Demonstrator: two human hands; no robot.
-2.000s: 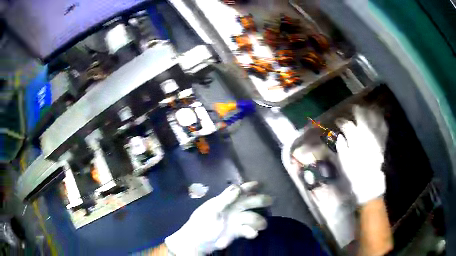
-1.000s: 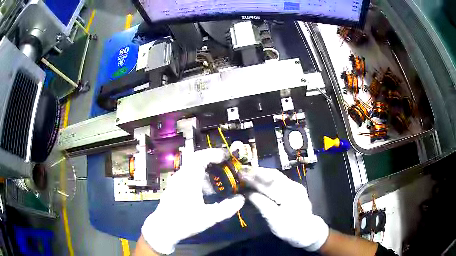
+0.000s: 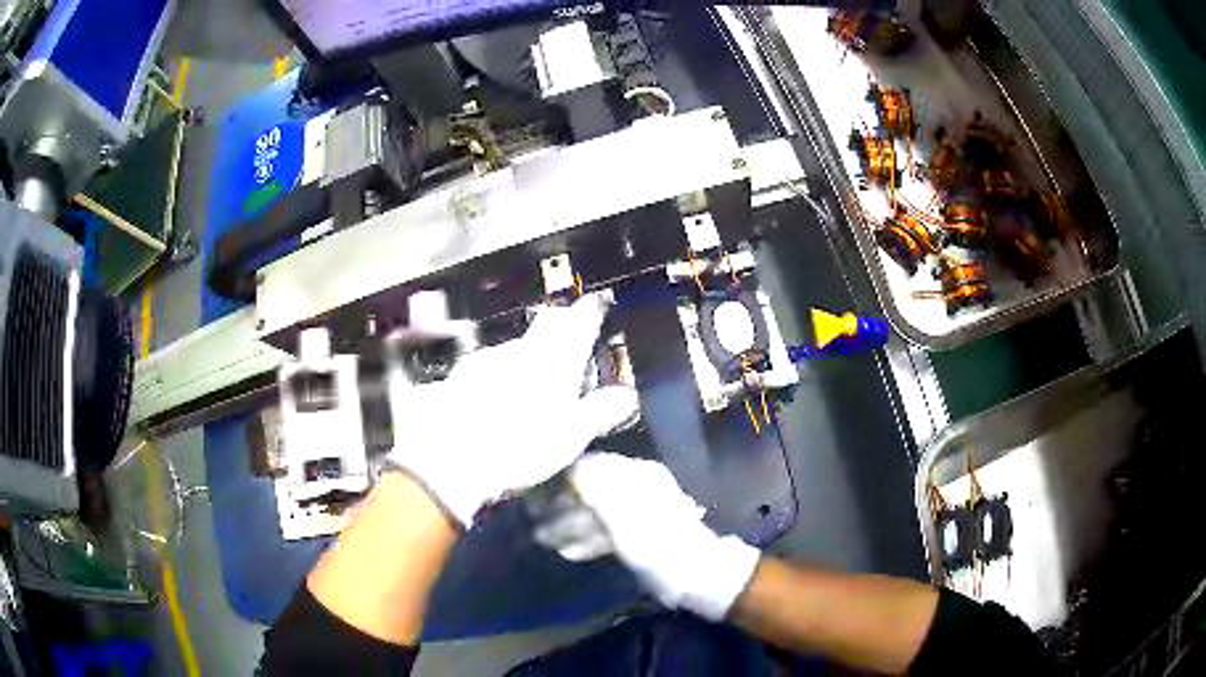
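Note:
My gloved left hand point(image 3: 509, 403) reaches over the second fixture from the right. A wound coil point(image 3: 612, 362) shows in part between its fingers and thumb, with orange leads above; the hand hides most of it. My gloved right hand point(image 3: 648, 532) is lower right of it, over the blue table, away from the coil. Its fingers are blurred and apart, and no object shows in it. Another wound coil point(image 3: 731, 331) lies in the rightmost fixture point(image 3: 771, 374), its orange leads pointing towards me.
The silver beam point(image 3: 503, 212) runs behind the fixtures. A yellow-tipped air nozzle point(image 3: 833, 328) stands at the right. The upper tray point(image 3: 985, 321) holds heaped orange coils; the near tray point(image 3: 1045, 529) holds dark coils. A grey-white box point(image 3: 40, 344) stands at the left.
My hands have parted. My left hand has moved with the coil onto the fixture; my right hand has drawn down and left, off the coil. The pink glow at the left fixtures is gone. The view has shifted.

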